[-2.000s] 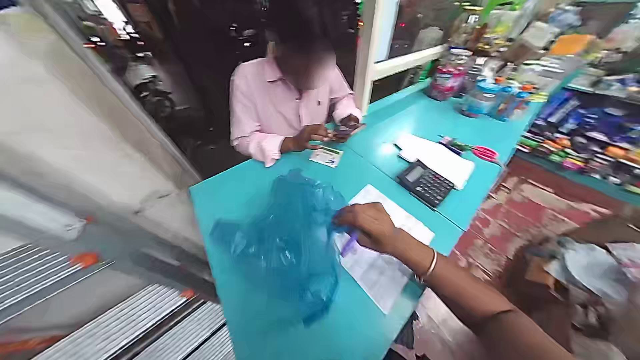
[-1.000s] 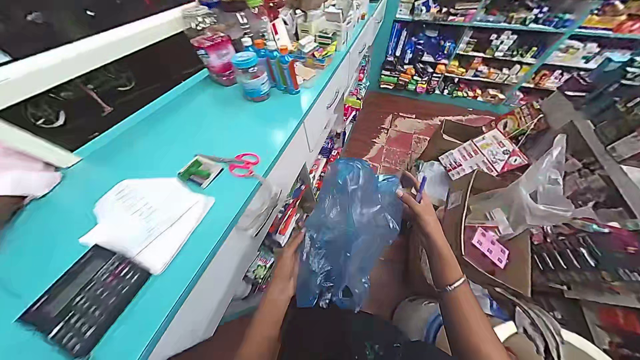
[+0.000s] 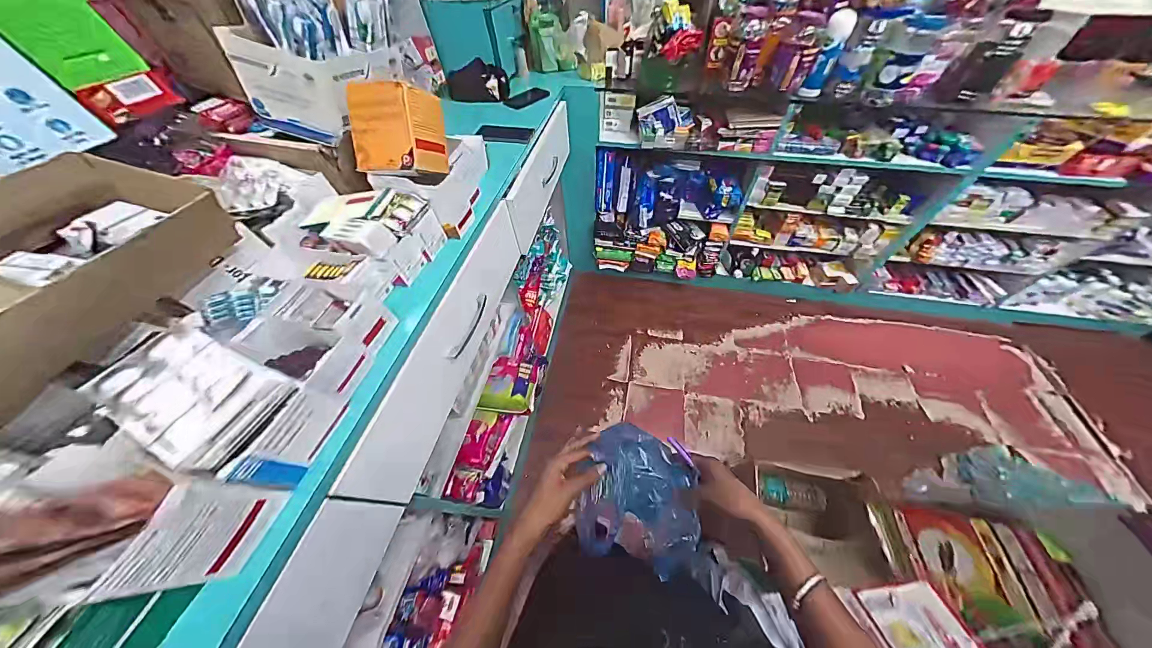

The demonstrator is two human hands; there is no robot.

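Note:
A translucent blue plastic bag (image 3: 637, 504) is bunched up in front of my body, above the floor. My left hand (image 3: 562, 486) holds its left side, fingers against the plastic. On the opposite side, my right hand (image 3: 720, 486) grips the bag and also has a purple pen (image 3: 682, 452) sticking up from its fingers. A pale bangle circles my right wrist. The fingertips of my right hand are mostly hidden behind the bag.
To the left runs a turquoise counter (image 3: 423, 306) with white drawers, loaded with papers, medicine packs, an orange box (image 3: 397, 128) and an open cardboard box (image 3: 117, 270). Stocked shelves (image 3: 846, 216) line the back. Cartons and packets (image 3: 981, 567) stand at lower right.
The bag, spread on the counter two seconds ago, is now up between both hands and more bunched than one second ago. The view has swung right, away from the person in the pink shirt.

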